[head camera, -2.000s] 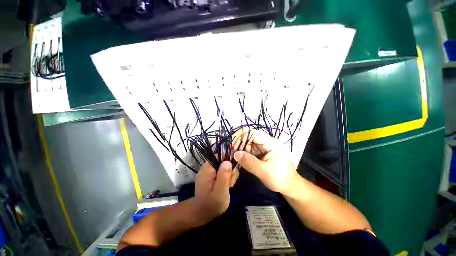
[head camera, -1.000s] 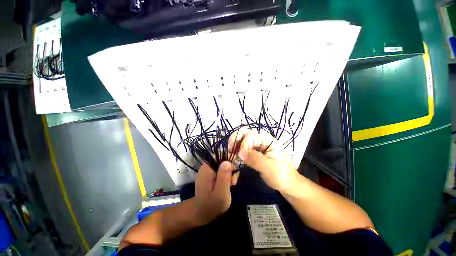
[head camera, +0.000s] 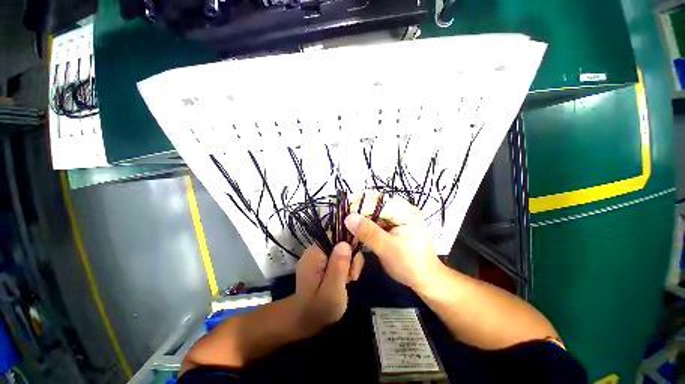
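My left hand (head camera: 324, 279) is shut on a bundle of thin black wires (head camera: 312, 226), low on the white layout sheet, with the wires fanned upward from the fist. My right hand (head camera: 396, 238) is just right of it, thumb and fingers pinching some wires of the bundle; their tips are too small to make out. The white layout sheet (head camera: 323, 90) slopes from the bench to my lap. Black wire harness sets (head camera: 299, 166) lie on it, ends spread in a row, middles tangled behind my hands.
The green bench (head camera: 578, 45) lies behind the sheet, with a dark crimping press (head camera: 300, 26) at its edge. Another white sheet with black wires (head camera: 73, 139) is at the far left. A badge (head camera: 405, 341) hangs on my chest. A dark metal rack (head camera: 518, 187) stands right of the sheet.
My right thumb and fingers have shifted slightly on the wires, and a few strands now stand upright between the hands. My left hand has barely moved.
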